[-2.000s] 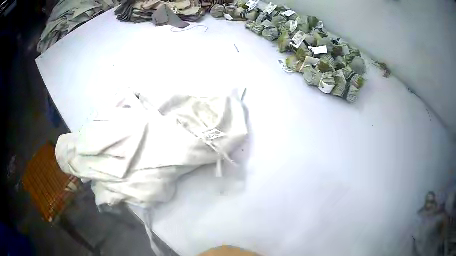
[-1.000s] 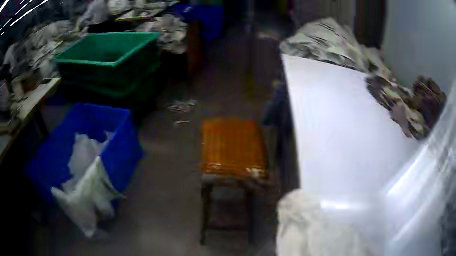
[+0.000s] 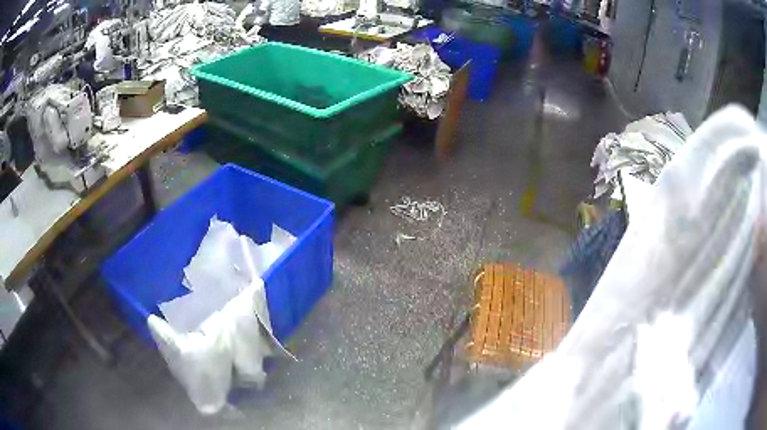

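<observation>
A large off-white garment (image 3: 673, 277) fills the right side of the view. It is raised close to the camera, hangs in long folds and hides much of the white table. A blurred skin-toned strip shows at the far right edge beside the cloth; I cannot tell if it is a hand or an arm. My left hand is not in view. No fingers of my right hand can be made out, so its grip is hidden.
A blue bin (image 3: 306, 277) holds white cloth hanging over its rim. Green bins (image 3: 303, 126) stand behind it. A slatted orange-brown stool (image 3: 517, 315) is beside the garment. A sewing table (image 3: 151, 138) is left; a cloth pile (image 3: 643, 151) lies beyond the garment.
The view has turned from the table towards the floor and bins. The off-white garment has gone from lying on the table to raised high at the right.
</observation>
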